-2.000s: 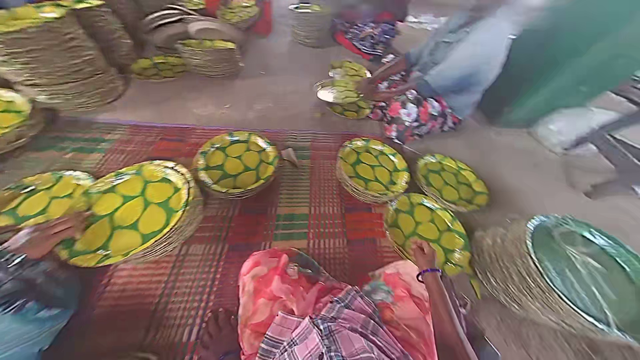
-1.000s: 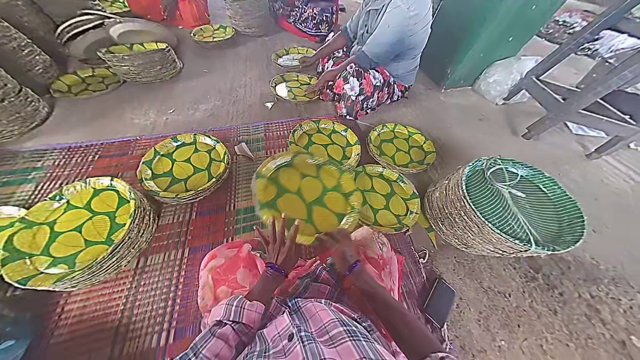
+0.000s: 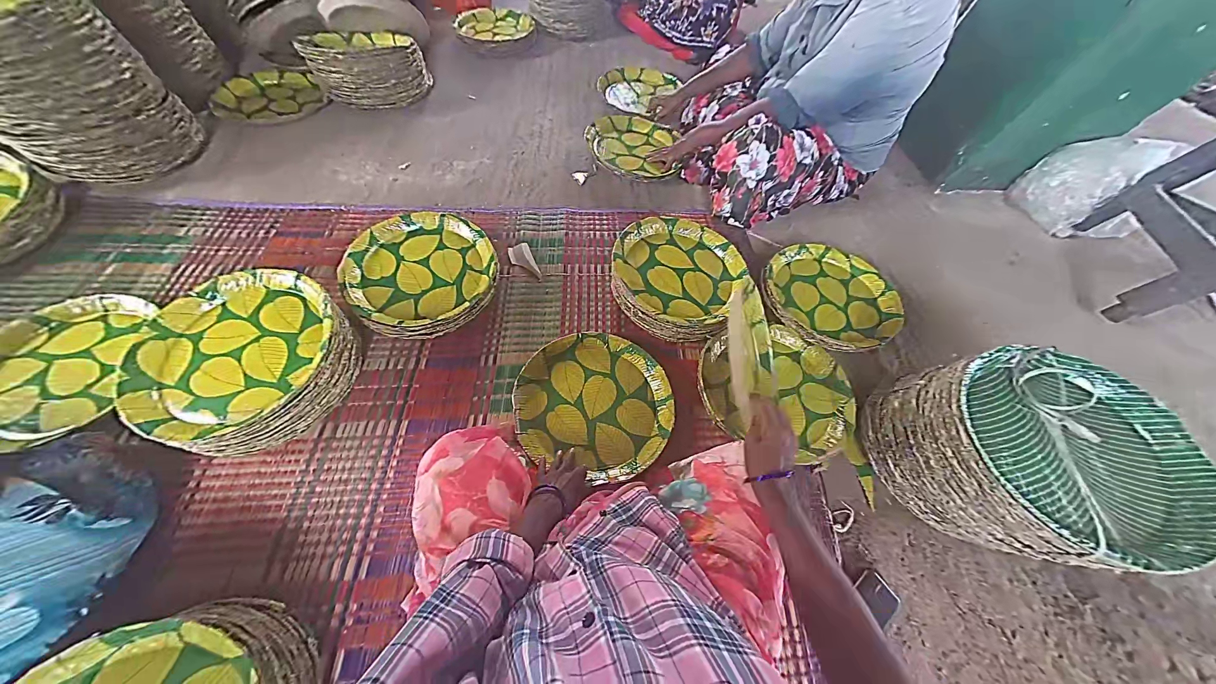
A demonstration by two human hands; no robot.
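Note:
Directly before my lap a round plate with yellow leaves on green (image 3: 594,407) lies on the woven mat. My left hand (image 3: 562,475) rests at its near edge, fingers spread. My right hand (image 3: 768,437) grips a second leaf-patterned plate (image 3: 750,347), tilted up nearly edge-on and blurred. Behind that raised plate lies another patterned plate (image 3: 812,394), partly covered by it. Farther off stand a stack of patterned plates (image 3: 679,271) and, to its right, another one (image 3: 834,294). To the left is one more stack (image 3: 418,271).
A tall stack with a green striped top (image 3: 1092,456) stands at right, near a phone (image 3: 878,597). A person (image 3: 845,85) sits ahead, hands at patterned plates. At left are a large plate stack (image 3: 237,361) and part of another person in blue (image 3: 66,541). A dark wooden frame (image 3: 1178,237) stands far right.
One second ago both my hands were at a blurred plate above my lap. Now a plate lies before me under my left hand, and my right hand holds one upright further right.

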